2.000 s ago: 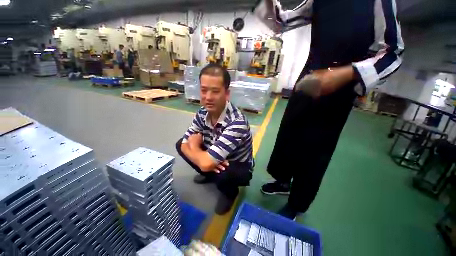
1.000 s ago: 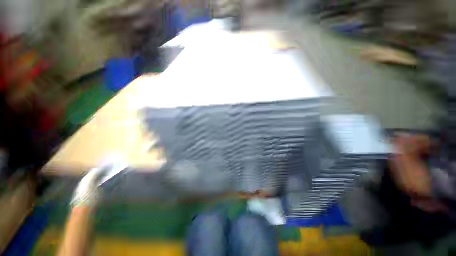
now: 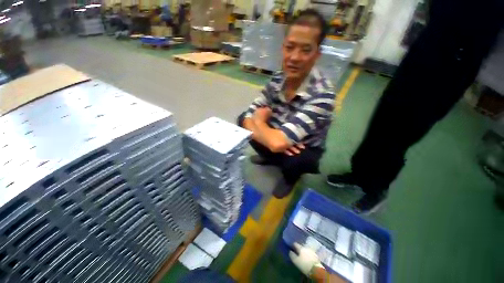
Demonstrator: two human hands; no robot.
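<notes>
My right hand (image 3: 306,260), in a white glove, is at the near left part of the blue bin (image 3: 389,243), over its left wall and against the small metal parts. Its fingertips are too blurred to tell whether they grip a part. The small silver parts (image 3: 344,241) stand packed in tight rows inside the bin. My left hand is out of the picture. Two pale plates (image 3: 210,242) lie side by side on the floor left of the bin.
A large stack of silver panels (image 3: 83,130) with a tan board (image 3: 44,85) on top fills the left. A narrow panel stack (image 3: 218,135) stands beside it on a blue base. A person (image 3: 295,110) squats beyond the bin; another person's dark-clothed legs (image 3: 392,127) stand behind it.
The view swung left to the big stack, then back right. The left hand seen by the tan board a second ago has left the picture. My right hand now shows at the blue bin.
</notes>
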